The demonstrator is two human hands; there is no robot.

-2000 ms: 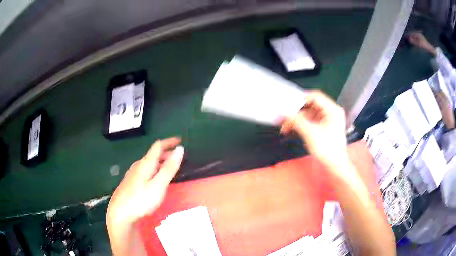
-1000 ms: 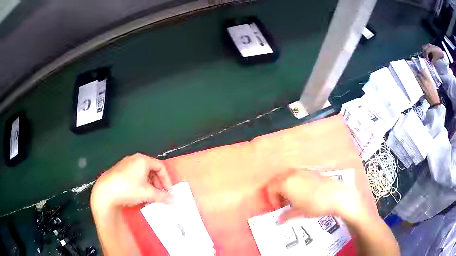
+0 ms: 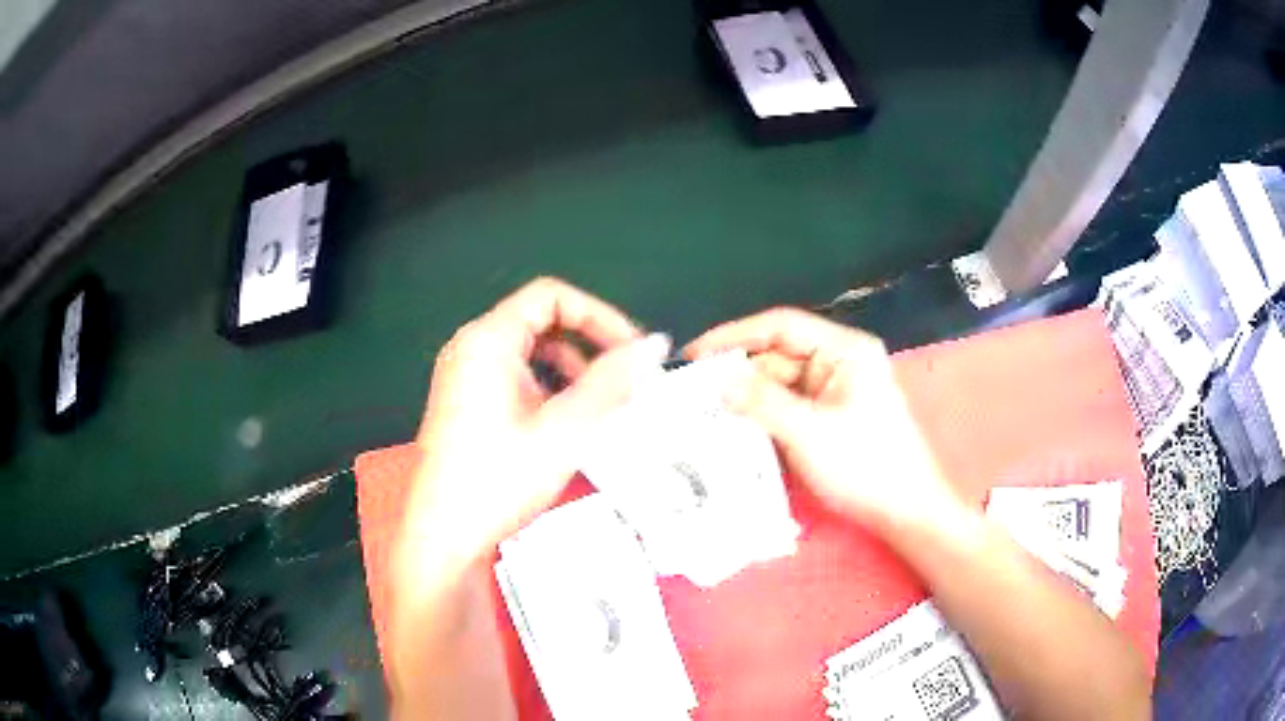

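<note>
My left hand (image 3: 543, 387) and my right hand (image 3: 810, 409) meet above the far edge of the red-orange mat (image 3: 986, 380). Between them they hold white leaflets (image 3: 700, 486) by the upper edge; a dark curved logo shows on the front one. The exact finger grip is partly hidden. A stack of white leaflets with a curved logo (image 3: 599, 606) lies on the mat below my left hand. Fanned cards with a black square code (image 3: 923, 676) lie at the mat's right, partly under my right forearm.
Black trays with white papers (image 3: 282, 247) stand on the green belt (image 3: 522, 183). A pale metal post (image 3: 1085, 155) rises beyond the mat. Dark cables (image 3: 233, 634) lie at left. Pale rubber bands (image 3: 1184, 493) and white paper bundles (image 3: 1226, 282) lie at right.
My hands have come together from the two piles and risen, now holding leaflets between them. The view has shifted, and the co-worker's hands at right are out of the picture.
</note>
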